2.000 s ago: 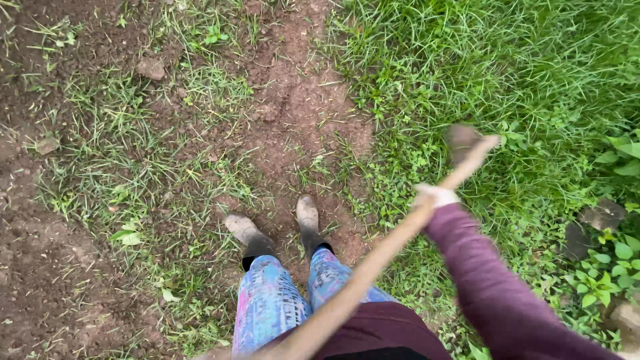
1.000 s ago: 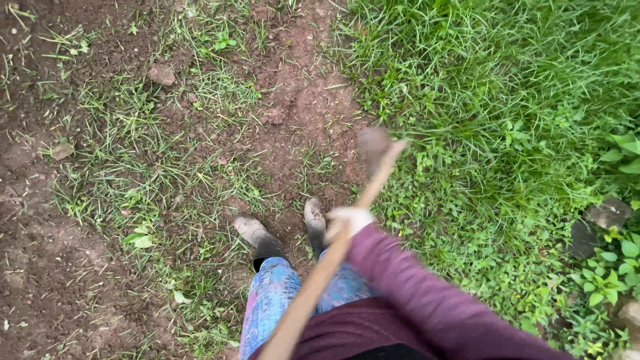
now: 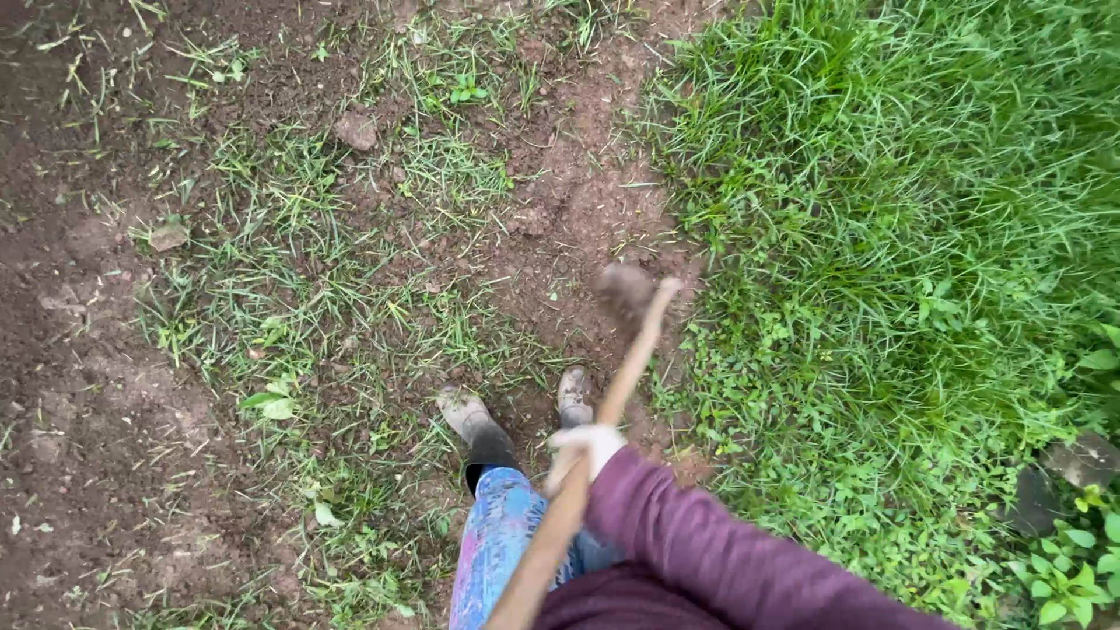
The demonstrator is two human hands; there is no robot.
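Note:
My right hand (image 3: 584,455), in a pale glove and with a maroon sleeve behind it, is closed around the wooden handle of a hoe (image 3: 626,385). The handle slants from the bottom edge up to the right, and its lower end passes out of the picture. At its far end the soil-coated hoe head (image 3: 626,293) is blurred and lies over bare brown soil beside the grass edge. My left hand is outside the frame. Two muddy rubber boots (image 3: 477,424) stand on the soil, left of and partly behind the handle.
Tall green grass (image 3: 875,175) covers the right side. Torn grass blades (image 3: 289,192) lie scattered over the soil at left, with a small stone (image 3: 357,129) among them. Dark rocks (image 3: 1032,500) and a leafy plant (image 3: 1063,573) are at the lower right.
The hoe head has moved left, from over the grass to over the bare soil. My right hand has moved left and down with the handle, still gripping it.

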